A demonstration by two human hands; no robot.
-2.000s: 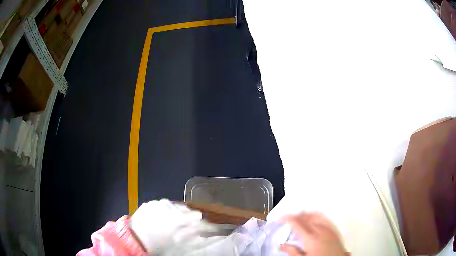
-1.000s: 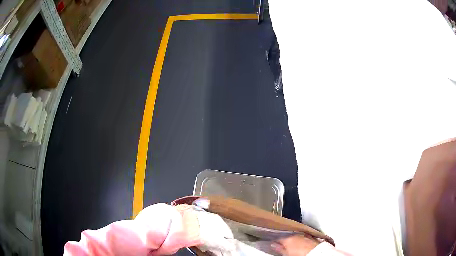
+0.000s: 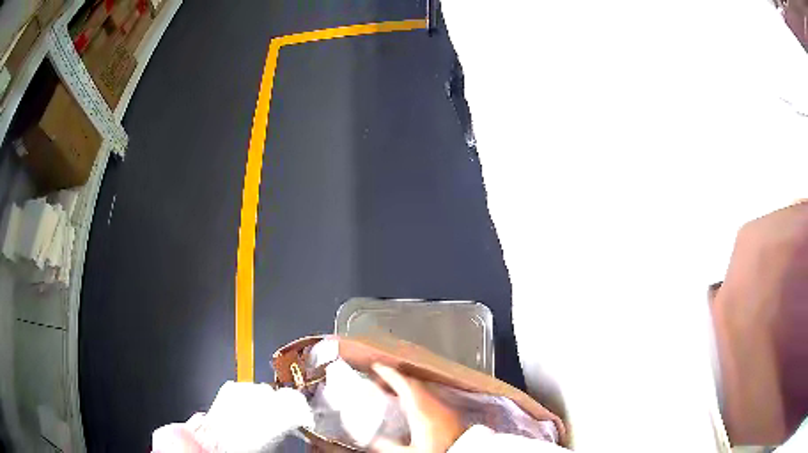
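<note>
A brown handbag point(image 3: 416, 356) stands at the bottom centre, its wide mouth facing up. Crumpled white stuffing paper point(image 3: 353, 403) fills the mouth, and a small gold metal part shows at its left end. My left hand point(image 3: 252, 418), in a white glove, is at the bag's near left edge; its fingers are washed out. My bare right hand point(image 3: 421, 414) is in the bag mouth over the paper, thumb and fingers apart. The bag's lower part is hidden.
A clear-grey support point(image 3: 416, 320) is beyond the bag. The white table point(image 3: 620, 203) runs along the right, with brown bag bodies point(image 3: 766, 327) on it. Shelving point(image 3: 89, 97) with cartons point(image 3: 66, 137) stands left, beyond the dark floor's yellow line point(image 3: 251, 203).
My left hand has drawn back from inside the bag to its left edge. My right hand has moved left across the mouth. The bag's left end and paper now show more.
</note>
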